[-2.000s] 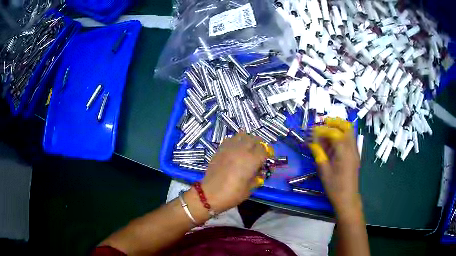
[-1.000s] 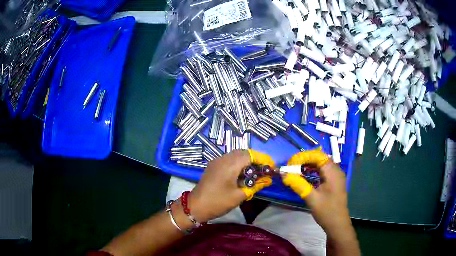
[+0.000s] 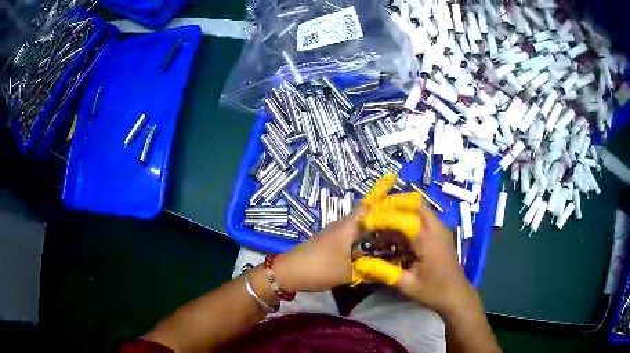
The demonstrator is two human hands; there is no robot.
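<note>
My left hand (image 3: 325,251) and my right hand (image 3: 432,258) are together over the front edge of the near blue tray (image 3: 238,207). Yellow finger cots (image 3: 392,214) cover fingertips. Between the hands is a bundle of tubes (image 3: 378,247) with dark round ends showing. My right fingers wrap around it from the right; my left fingers are at its left side, partly hidden, so their grip is unclear. Silver metal tubes (image 3: 325,131) fill much of the near tray. White inner pieces (image 3: 546,152) lie in a large heap at the right, some spilling into the tray.
A clear plastic bag (image 3: 266,55) with a white label (image 3: 329,29) lies over the tray's far edge. The left blue tray (image 3: 114,179) holds a few scattered tubes. A side tray of slim metallic pieces (image 3: 48,76) is at far left. Dark green bench top (image 3: 200,138) shows between trays.
A second ago my hands were apart, with a white piece at my right fingers beside the bundle. Now they have come together around the bundle, and the white piece is not visible there.
</note>
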